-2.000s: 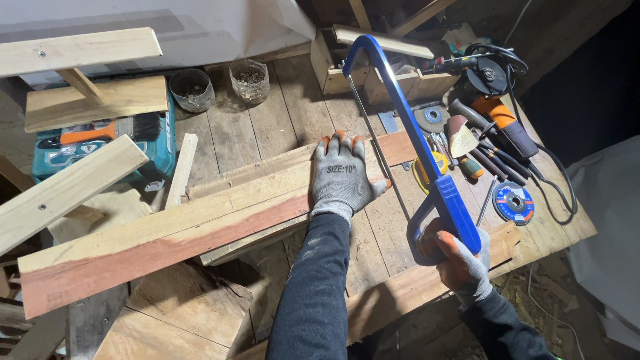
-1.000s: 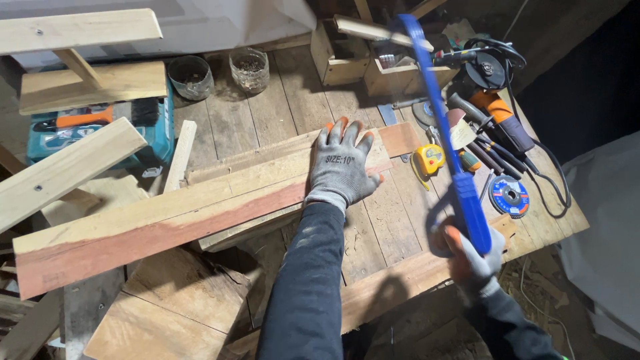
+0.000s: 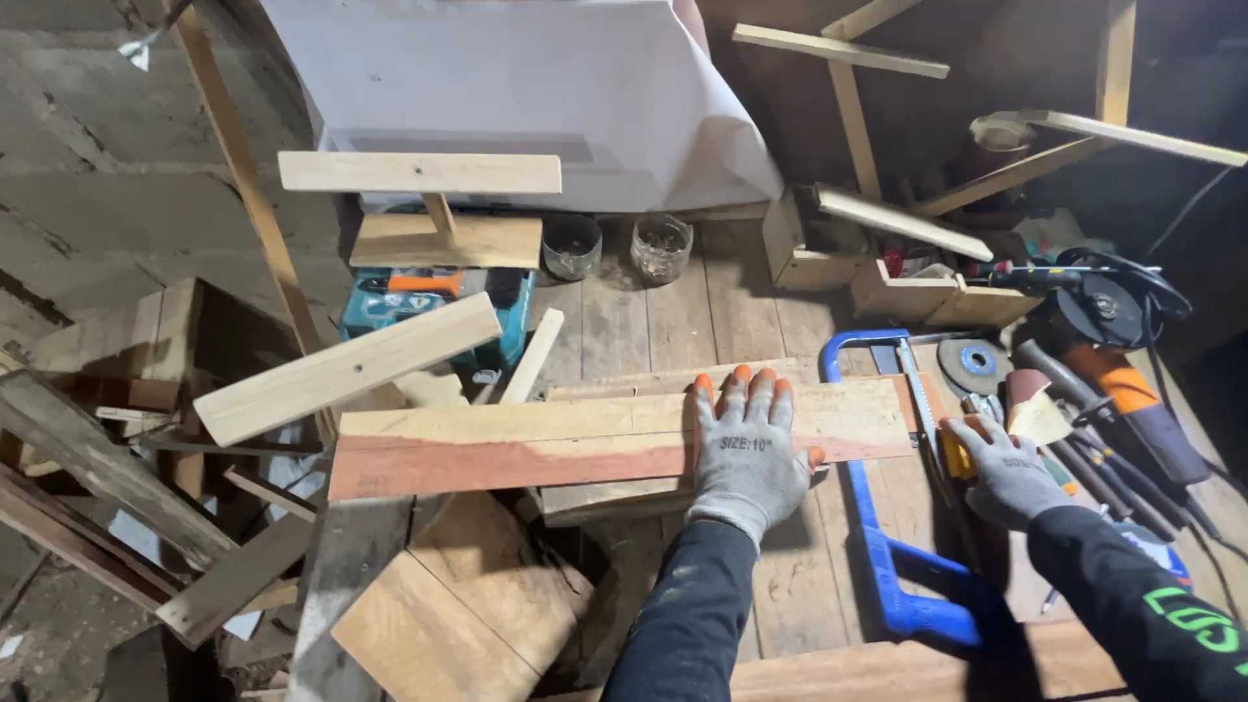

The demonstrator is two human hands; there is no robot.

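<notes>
My left hand (image 3: pixel 751 458), in a grey glove with orange fingertips, lies flat with spread fingers on a wooden board (image 3: pixel 585 439) whose lower edge is reddish. The blue hacksaw (image 3: pixel 892 575) lies on the bench at the board's right end, its handle toward me and part of its frame under the board. My right hand (image 3: pixel 1004 468), gloved alike, is just right of the saw blade, over a yellow tape measure (image 3: pixel 957 453) that it partly covers. Whether its fingers grip the tape measure cannot be made out.
An angle grinder (image 3: pixel 1141 409), grinding disc (image 3: pixel 975 368) and hand tools crowd the right side. Behind stand wooden boxes (image 3: pixel 902 295) and two cut plastic containers (image 3: pixel 662 250). A teal case (image 3: pixel 390 317) and loose wood pieces (image 3: pixel 351 369) are at left, a square wooden piece (image 3: pixel 463 595) in front.
The hacksaw, held up in my right hand before, now lies on the bench. My right hand has let it go and moved to the tape measure. My left hand stays on the board. The view has shifted.
</notes>
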